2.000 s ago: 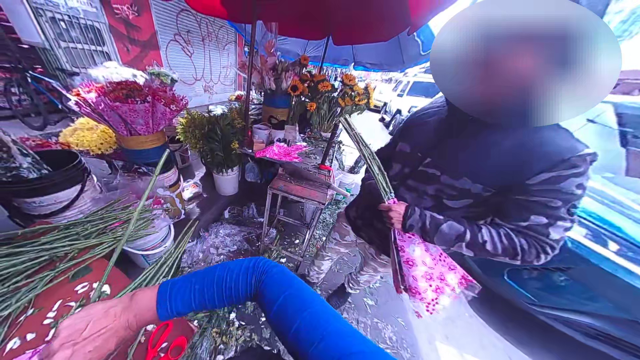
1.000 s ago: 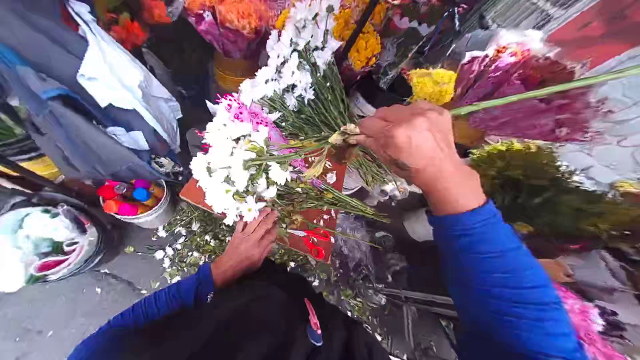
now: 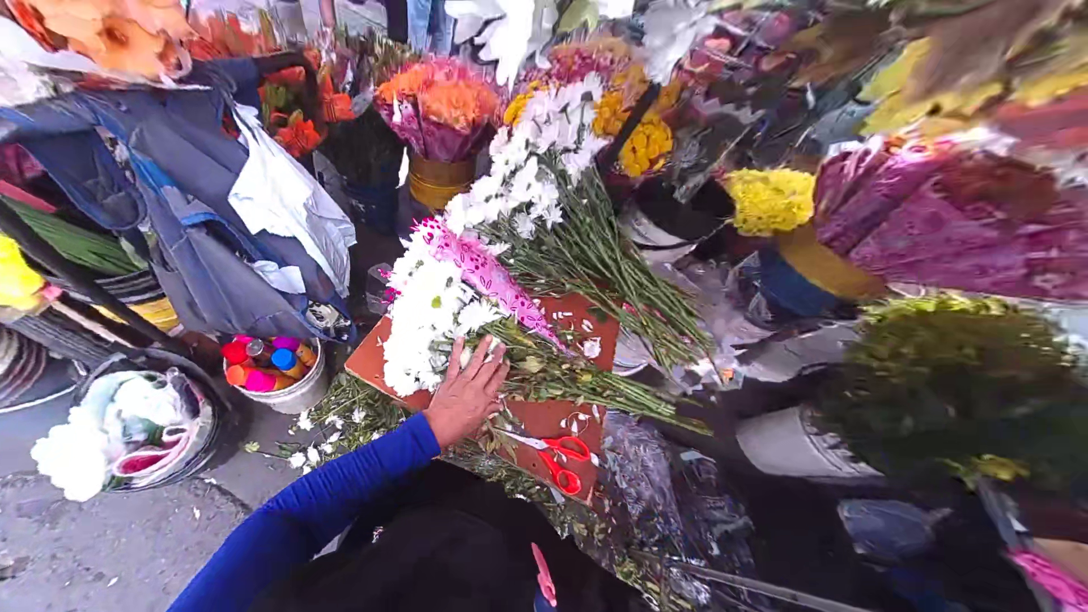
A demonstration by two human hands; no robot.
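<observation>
My left hand (image 3: 467, 389), fingers spread, rests on the stems and lower blooms of a bunch of white daisy-like flowers (image 3: 425, 314) lying on a reddish-brown board (image 3: 544, 418). Beside that bunch lies a flower bundle in pink patterned wrap (image 3: 493, 276). Farther back, a larger bunch of white flowers (image 3: 527, 183) lies with its long green stems (image 3: 620, 268) pointing down to the right. Scissors with red handles (image 3: 565, 459) lie on the board, to the right of my left hand. My right hand is out of view.
On the left stand a white bucket of bright-coloured bottles (image 3: 285, 399) and a dark bucket (image 3: 208, 425) of white material. Blue-grey cloth (image 3: 195, 212) hangs behind them. Wrapped purple-pink flowers (image 3: 943, 221) and a white pot (image 3: 799, 442) of greenery are at the right. Clear plastic (image 3: 646, 476) lies beside the board.
The view has swung widely from the street and the other person. A second ago my right hand held flower stems over the board; it is now out of view. The flowers lie on the board.
</observation>
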